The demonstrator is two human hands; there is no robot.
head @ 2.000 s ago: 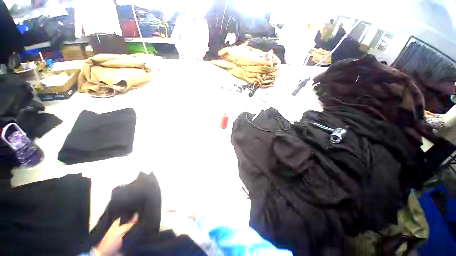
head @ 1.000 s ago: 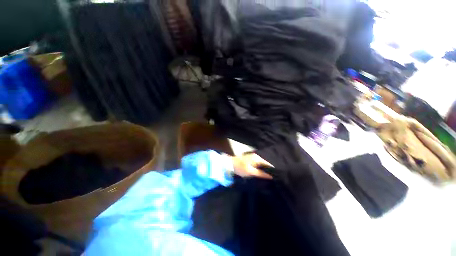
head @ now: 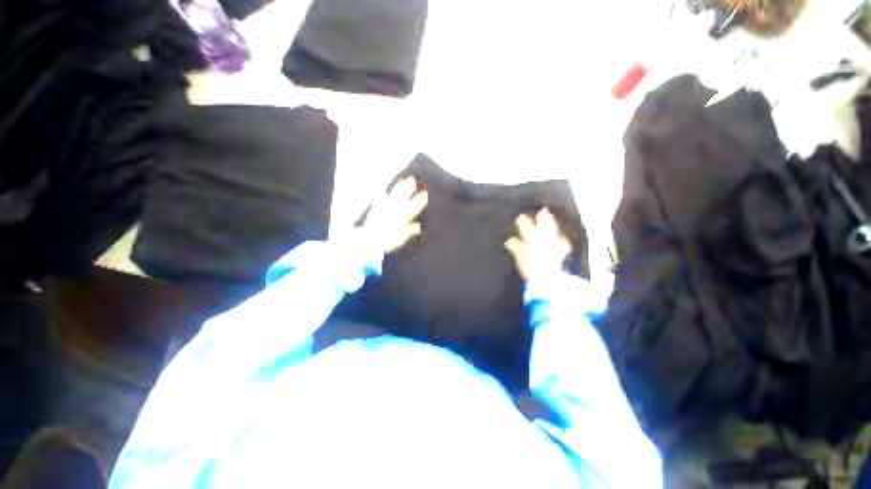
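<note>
Black trousers (head: 463, 248) lie on the white table in front of me, waist edge toward the table's far side. The waistband (head: 492, 191) curves across the top. My left hand (head: 393, 215) lies on the cloth near the left waist corner, fingers spread. My right hand (head: 541, 244) lies on the cloth near the right side, fingers apart. Both hands seem to rest flat on the cloth; neither visibly grips it. The lower part of the trousers is hidden by my blue sleeves and body.
Folded black garments (head: 239, 191) lie to the left, another folded piece (head: 358, 43) beyond. A black heap (head: 726, 258) is on the right, with a silver-headed tool (head: 860, 234). A red thread spool (head: 629, 80) and purple bottle (head: 218, 36) stand out farther back.
The view has swung back from the left side to the table. My left hand has moved from the folded garments onto the trousers; my right hand has come into view on them.
</note>
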